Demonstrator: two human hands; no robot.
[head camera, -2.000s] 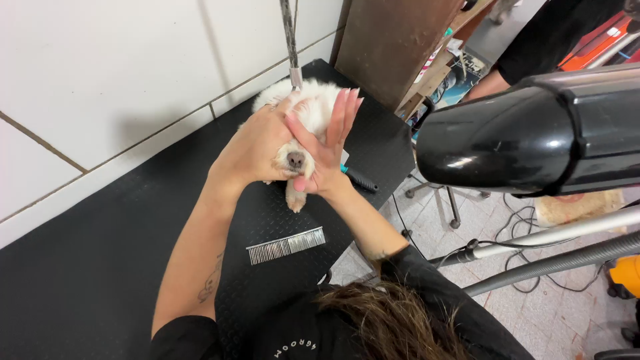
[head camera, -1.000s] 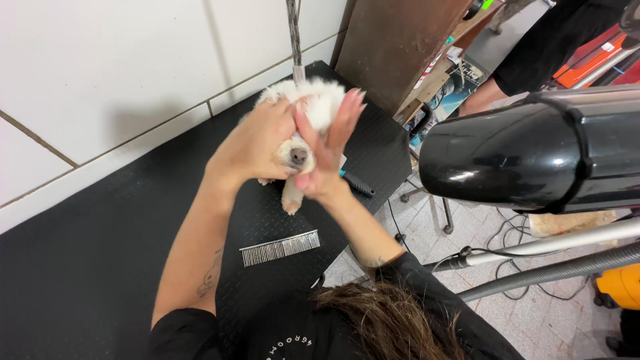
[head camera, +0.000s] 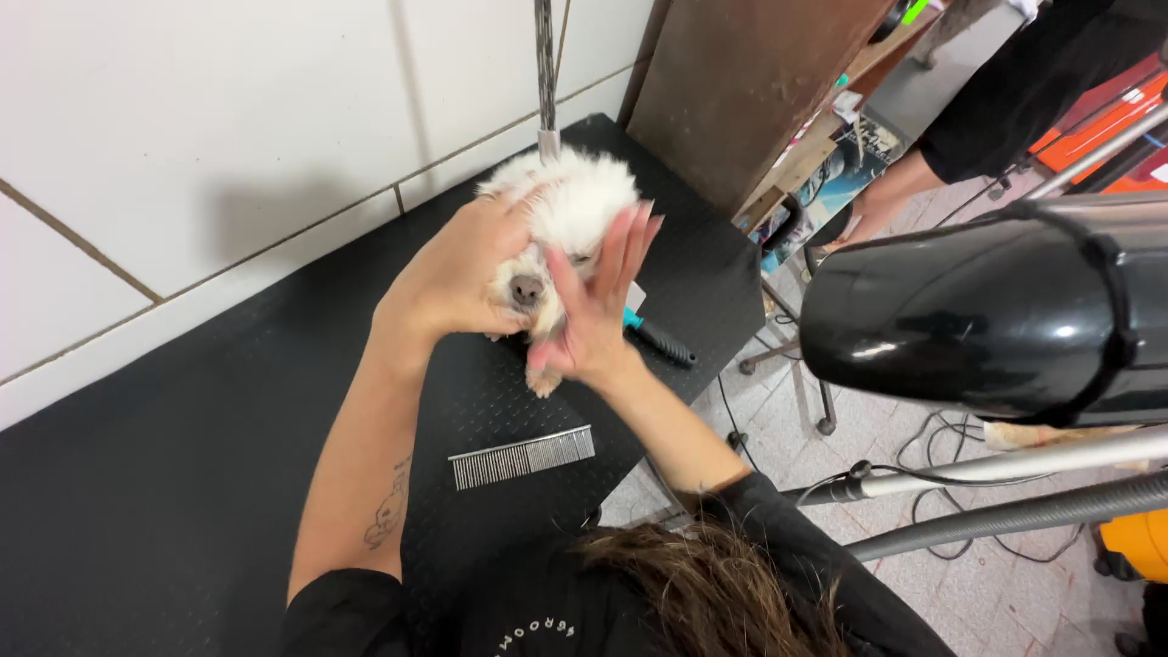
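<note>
A small white dog (head camera: 584, 196) faces me on the black grooming table (head camera: 182, 456), one forepaw showing below its muzzle. My left hand (head camera: 465, 269) lies around the side of its face, the thumb under the muzzle near the nose; how firmly it grips is hidden. My right hand (head camera: 598, 292) rests against the other side of the face with its fingers extended and apart. Between the hands the dark nose shows. A metal grooming comb (head camera: 522, 458) lies on the table below the paw. Right of my right hand lies a brush with a black handle (head camera: 666, 342), its head partly hidden.
A black dryer nozzle (head camera: 958, 310) juts in from the right, above a grey hose (head camera: 1013, 516) and metal tube. A patterned strap (head camera: 546, 73) hangs to the dog. White tiled wall (head camera: 228, 109) borders the table. Another person's leg (head camera: 890, 196) stands beyond brown shelving (head camera: 748, 82).
My right hand's fingers have tilted outward from the dog's head, and more of its white head fur and part of an eye now show. The left hand remains at its face.
</note>
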